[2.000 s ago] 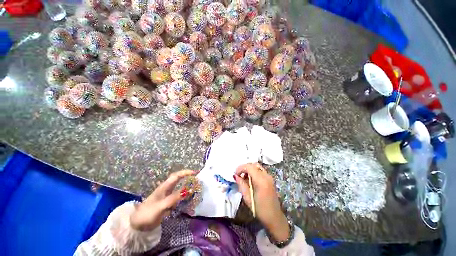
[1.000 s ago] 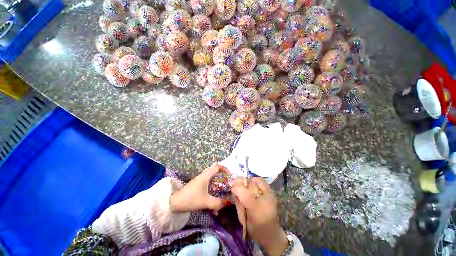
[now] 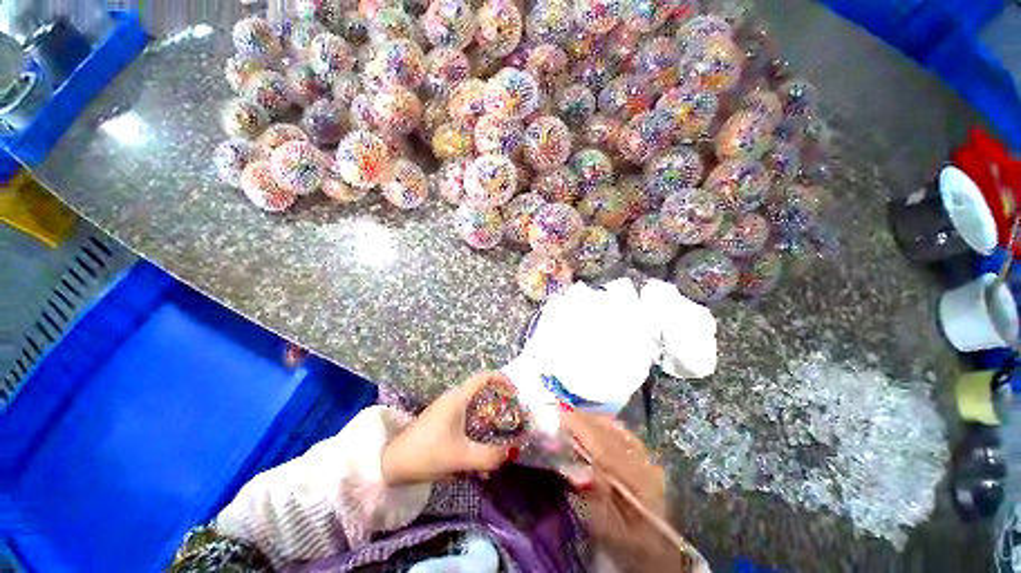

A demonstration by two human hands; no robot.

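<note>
My left hand holds a decorative ball with multicoloured dots, at the near table edge. My right hand is just right of it, blurred, with a thin pale brush slanting down toward the wrist. Something whitish, perhaps cloth, shows between the hands; whether the right fingers touch the ball is unclear. The crumpled white cloth lies behind the hands, with a round white shape edged in blue on it.
Many similar balls are heaped across the back. Loose clear plastic parts lie right of the cloth. A dark pot, white cup and yellow cup stand at the right. A blue crate is below the left table edge.
The view has shifted left since the earliest frame. The hands have come together; in the last second my right hand moved slightly right and the brush tilted from near upright to slanting.
</note>
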